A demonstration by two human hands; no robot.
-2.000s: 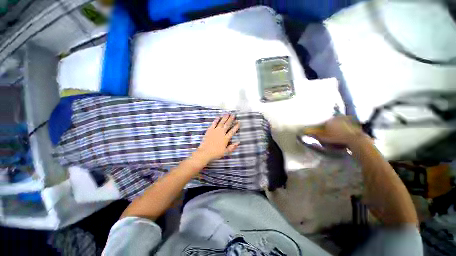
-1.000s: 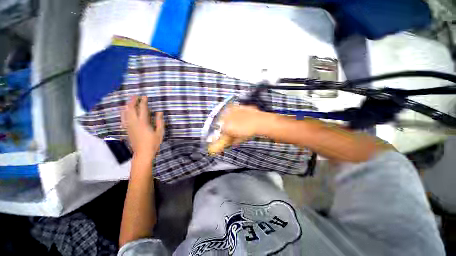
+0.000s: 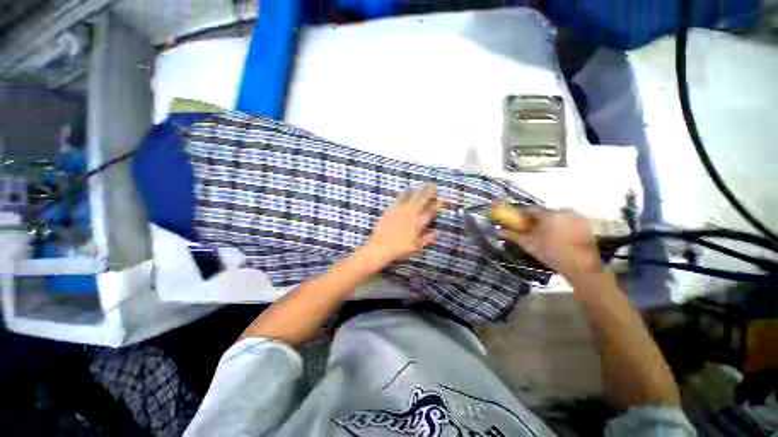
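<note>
The plaid garment (image 3: 290, 179) lies over the blue padded board (image 3: 164, 183), whose rounded left end shows bare. Part of the cloth hangs in folds at the near side. My left hand (image 3: 408, 224) rests on the cloth right of its middle, fingers spread, holding nothing. My right hand (image 3: 554, 239) is blurred and grips the tan handle of the steam iron (image 3: 510, 217). The iron is over the right end of the garment; whether its plate touches the cloth I cannot tell.
A metal tray (image 3: 535, 133) lies on the white table (image 3: 401, 77) behind the iron. Black hoses (image 3: 699, 237) run right. A blue support arm (image 3: 269, 64) stands behind the board. A grey-white bin (image 3: 119, 205) is at left, a small dark rectangle (image 3: 207, 261) at the front-left edge, a plaid pile (image 3: 136, 384) below.
My right hand has moved the iron from the garment's middle to its right end. My left hand has moved from the left part of the cloth to right of its middle.
</note>
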